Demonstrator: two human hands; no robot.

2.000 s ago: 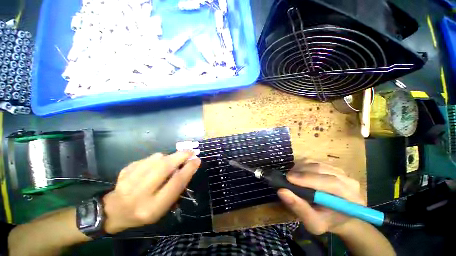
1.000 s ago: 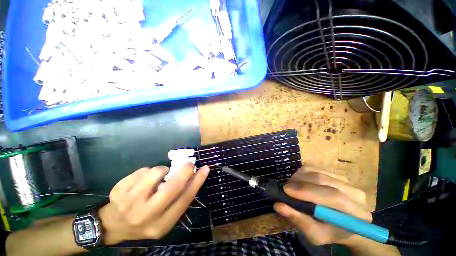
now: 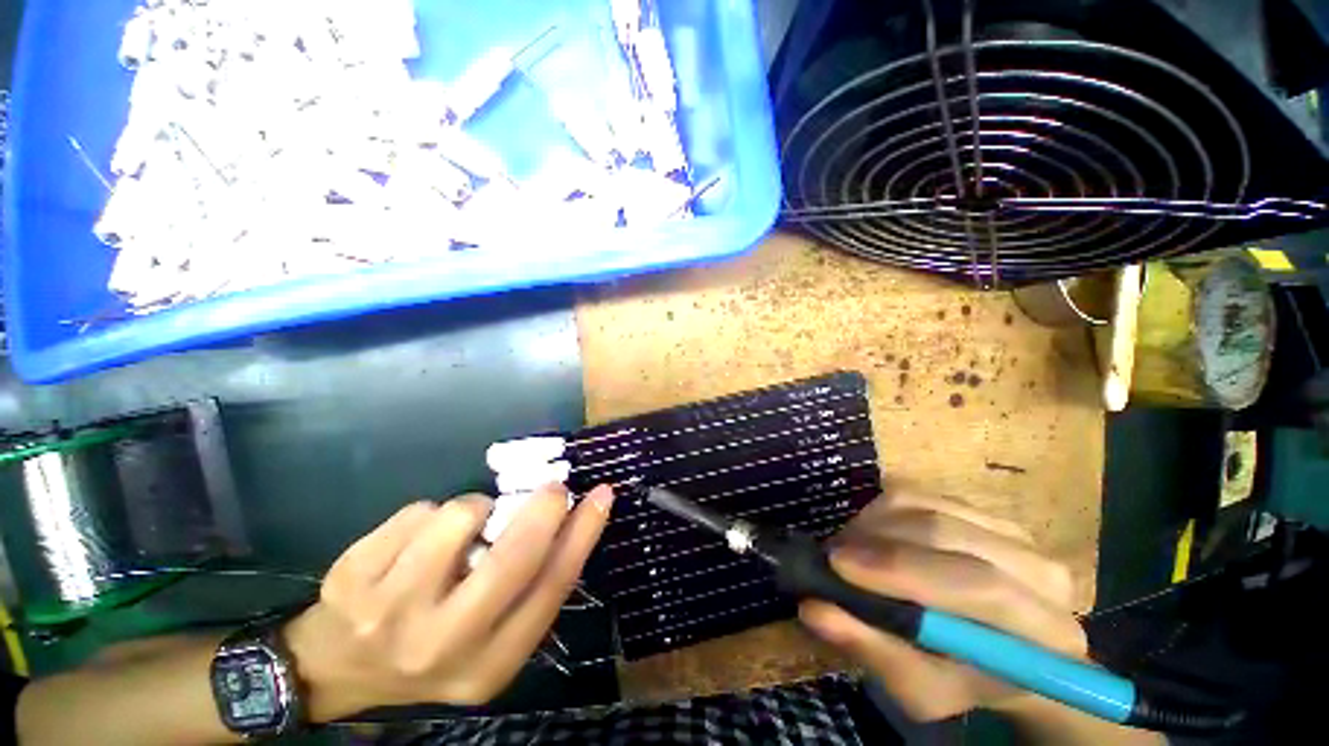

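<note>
The black PCB panel (image 3: 743, 503) lies on the tan work board (image 3: 875, 328). White components (image 3: 528, 464) sit in a short row at the panel's upper left edge. My left hand (image 3: 452, 590) pinches a white component there, partly hidden by the fingers; thin leads stick out below the hand. My right hand (image 3: 940, 598) holds the soldering iron (image 3: 1020, 663) like a pen. Its tip is over the panel's left part, just right of my left fingertips; whether it touches cannot be told.
A blue plastic bin (image 3: 394, 299) heaped with white parts stands upper left. A fume extractor fan (image 3: 991, 175) stands upper right. A solder reel (image 3: 66, 525) is at the left. A round tin (image 3: 1232, 332) and a pale stick (image 3: 1122, 338) are at the right.
The view has shifted closer over the bench. The iron's tip has moved left and slightly down to beside my left fingertips. Since a second ago both hands have hardly moved.
</note>
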